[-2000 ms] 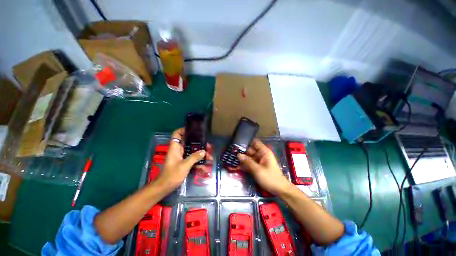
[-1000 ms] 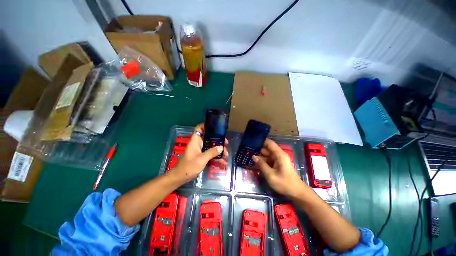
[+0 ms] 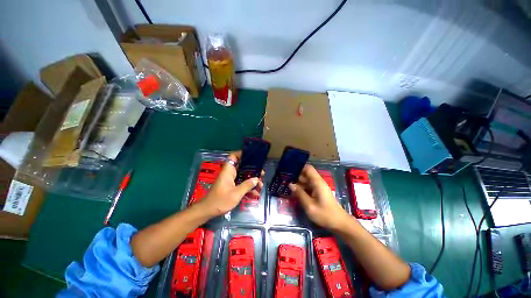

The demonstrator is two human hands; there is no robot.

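My left hand holds a black-fronted keypad phone upright, its thumb on the lower keys. My right hand holds a second keypad phone, tilted to the right, its thumb beside the keypad. Both screens look dark. The phones are close together above the clear blister tray. In the tray's front row lie several red open-backed phones. In the back row a red phone with a white battery lies at the right, and other red phones are partly hidden by my hands.
Behind the tray are a brown cardboard sheet and a white sheet. A bottle, boxes and a plastic bag stand or lie back left. A red pen lies left. A teal instrument and cables are right.
The right-hand phone has moved closer to the left-hand one. The left-hand phone has tilted slightly to the right, and its screen has gone from faintly lit to dark. Both phones stay held.
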